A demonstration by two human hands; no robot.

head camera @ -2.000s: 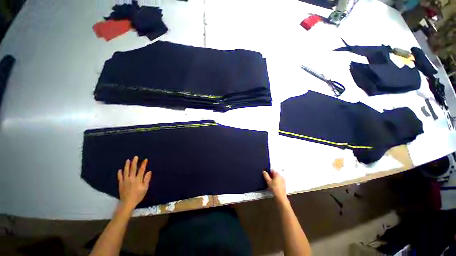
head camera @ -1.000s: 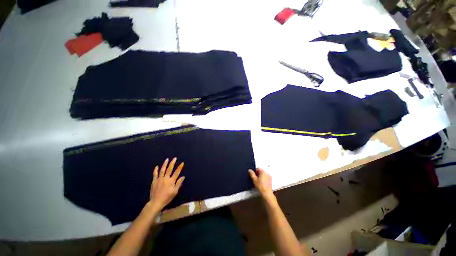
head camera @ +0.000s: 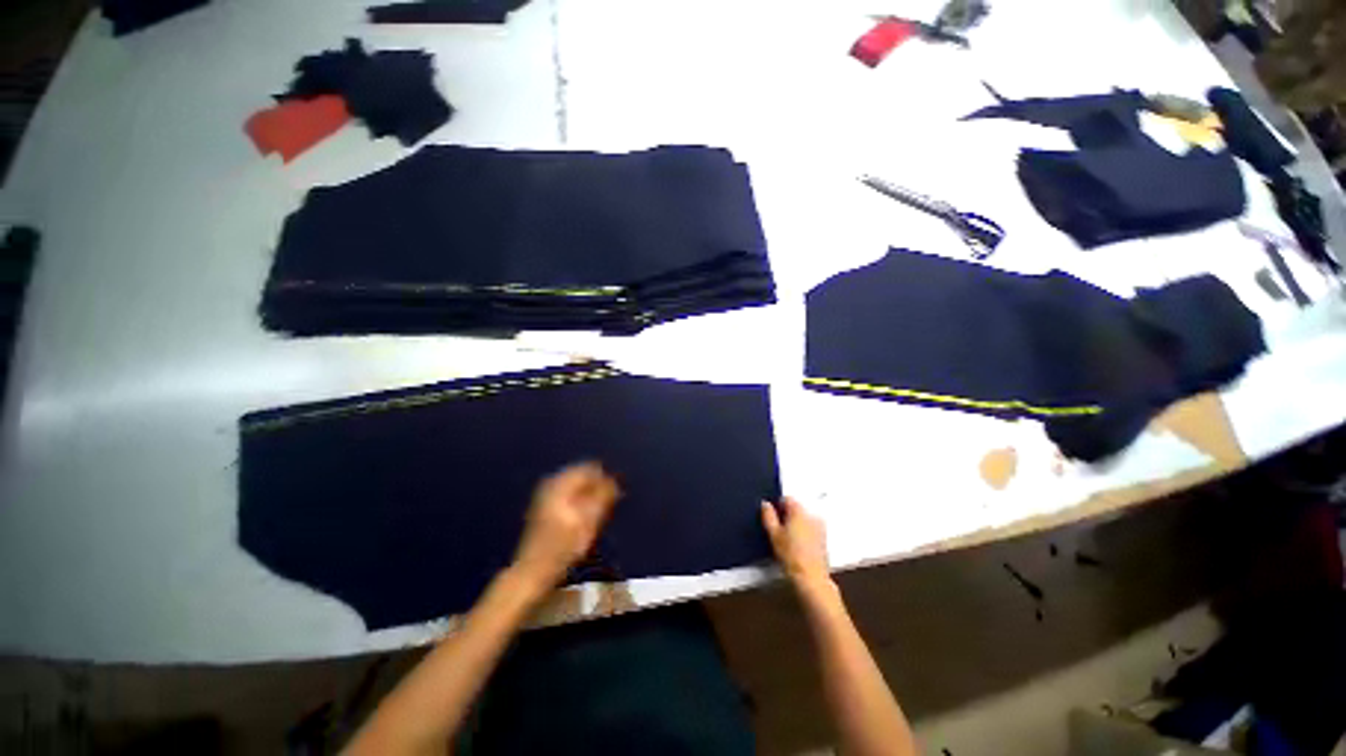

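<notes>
A dark cut panel [head camera: 399, 488] lies flat at the near table edge, with yellow dashes along its far long edge. My left hand [head camera: 571, 510] is over the panel's near part, fingers curled in and slightly blurred; whether it pinches cloth cannot be told. My right hand [head camera: 797, 539] grips the panel's near right corner between thumb and fingers. A thick stack of dark cut panels [head camera: 502, 222] lies just beyond, its near edges flecked with yellow.
Dark panels with a yellow line [head camera: 960, 332] lie to the right. Scissors [head camera: 937, 214] lie beyond them. Folded dark pieces [head camera: 1137, 185] are far right. Dark scraps [head camera: 384, 96], a red-orange piece [head camera: 298, 129] and a red item [head camera: 883, 42] lie farther off. Brown paper [head camera: 1203, 428] shows at the edge.
My left hand has moved right across the panel and its spread fingers have curled. My right hand stays at the panel's right corner. The view has shifted.
</notes>
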